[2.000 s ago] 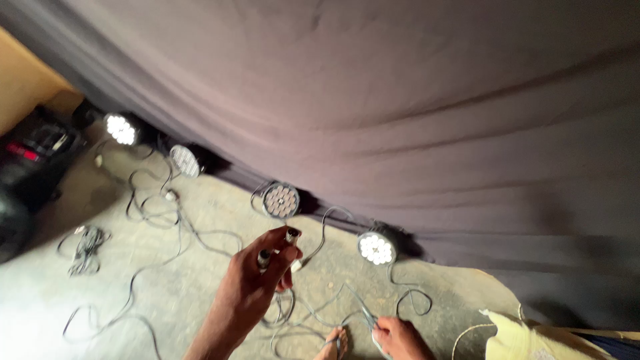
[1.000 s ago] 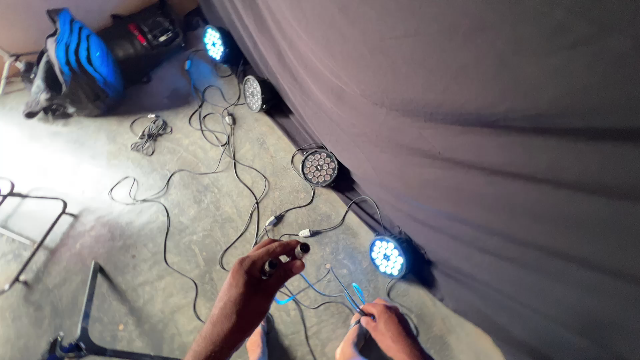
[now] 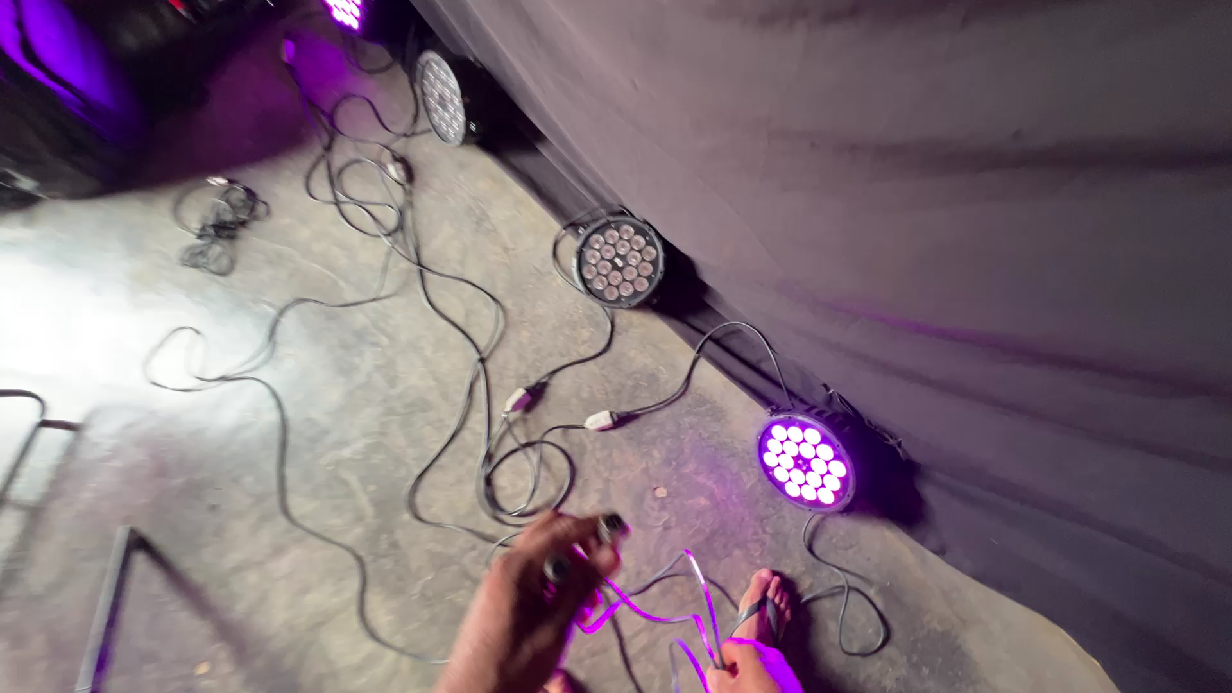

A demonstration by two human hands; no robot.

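Note:
My left hand (image 3: 539, 597) is closed around two dark cylindrical cable connectors (image 3: 611, 525), one poking out past the fingertips and one between the fingers. At the bottom edge, my right hand (image 3: 751, 666) grips a thin cable (image 3: 707, 616), tinted purple by the light. Slack cable loops between the two hands. To the right, a round LED stage light (image 3: 806, 460) glows purple by the curtain. Higher up, another LED stage light (image 3: 619, 261) is unlit. White cable connectors (image 3: 602, 420) lie on the floor above my left hand.
A grey curtain (image 3: 914, 212) hangs along the right. Farther back are an unlit stage light (image 3: 445, 98) and a purple-lit one (image 3: 344, 12). Cables (image 3: 481, 356) wind over the concrete floor, with a bundled cable (image 3: 226, 226) at left. Metal frame legs (image 3: 111, 606) stand lower left; my sandalled foot (image 3: 763, 606) is below.
The lit stage lights have turned from white to bluish white to purple. Both hands keep hold of their items. The view has shifted considerably.

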